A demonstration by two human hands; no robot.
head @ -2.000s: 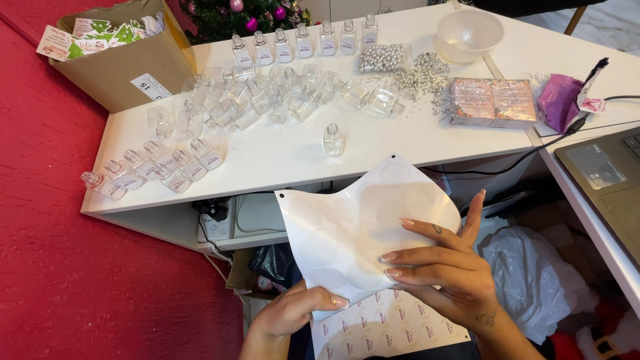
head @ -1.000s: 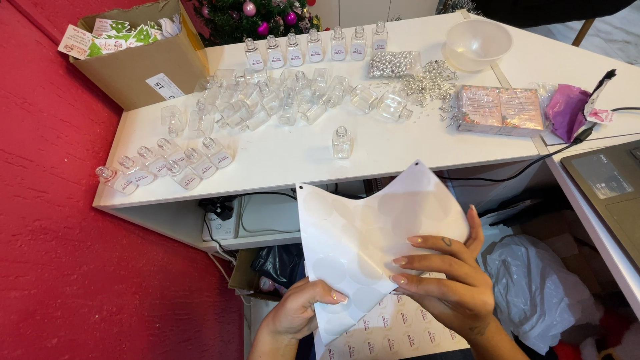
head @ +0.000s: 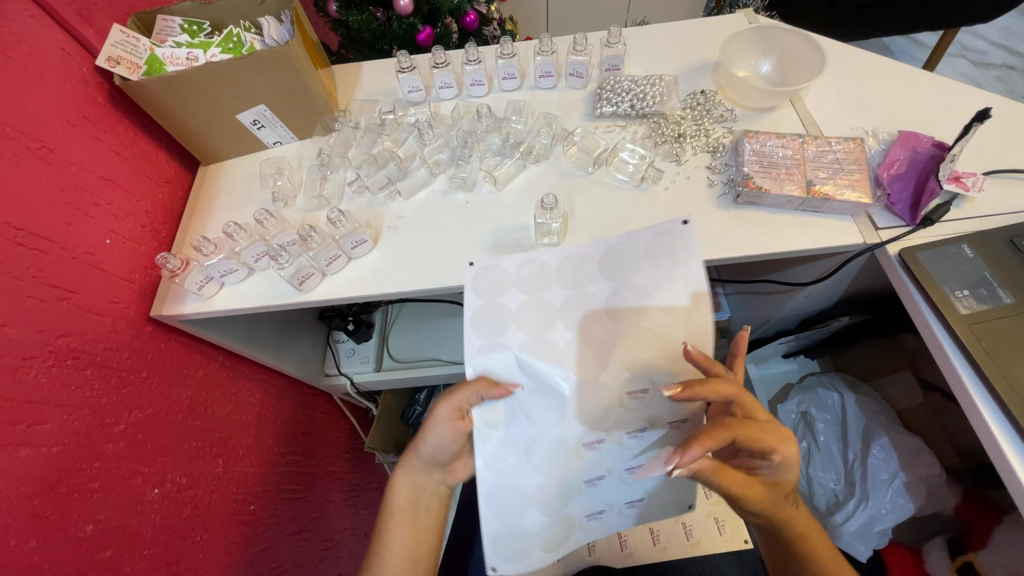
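Note:
My left hand (head: 452, 428) pinches the left edge of a white sheet of round stickers (head: 528, 344), some empty, some printed. Between the thumb and index finger of my right hand (head: 732, 432) is a round sticker (head: 658, 464), in front of the sheet's right part. A second printed sticker sheet (head: 640, 544) lies lower, partly covered. One unlabelled clear bottle (head: 549, 220) stands near the table edge. Labelled bottles stand in a row (head: 509, 68) at the back; several more labelled bottles (head: 256, 248) lie at the left. Unlabelled bottles (head: 416, 152) lie heaped between.
A cardboard box (head: 224, 104) with printed cards is at the back left. Silver beads (head: 636, 94), loose metallic pieces (head: 692, 124), a plastic bowl (head: 770, 64), wrapped packs (head: 804, 172) and a purple pouch (head: 912, 172) are at the right. A laptop (head: 976, 296) and black cable (head: 832, 276) are nearby.
The sheet, folded over earlier, now hangs flatter and shows printed stickers at its lower right. My right hand has come away from its surface, with a sticker between the fingertips.

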